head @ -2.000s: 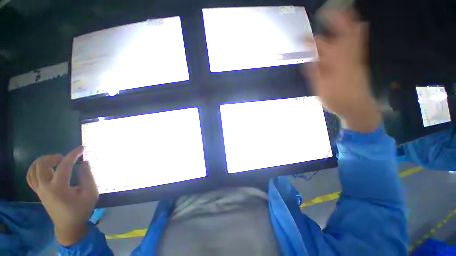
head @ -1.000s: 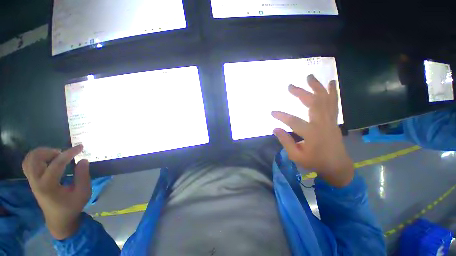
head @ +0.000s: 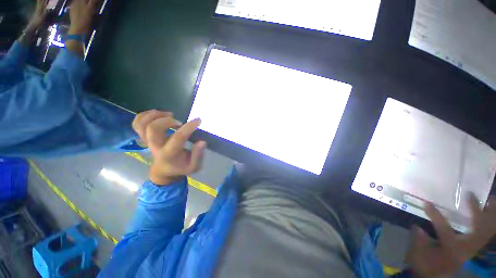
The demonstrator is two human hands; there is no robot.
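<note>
Four lit tablets lie in a two-by-two block; the two far ones are cut off by the top edge. The near left tablet (head: pixel 272 108) glows plain white. My left hand (head: pixel 171 144) is at its lower left corner, index finger out, other fingers curled, holding nothing. The near right tablet (head: pixel 421 163) shows faint text and small icons along its bottom. My right hand (head: pixel 457 236) is blurred over its lower edge, fingers spread and holding nothing, partly cut off at the right. Whether either hand touches glass cannot be told.
A dark green bench (head: pixel 147 70) extends left. At the upper left another person's hands and blue sleeve (head: pixel 60 98) are over dark, reflective screens. A blue stool (head: pixel 65 250) and a blue object (head: pixel 12 179) stand on the floor at lower left.
The view has swung left, so the tablets appear tilted and further right. The near right screen now shows text and icons. My right hand is lower on that screen; my left hand remains at the corner.
</note>
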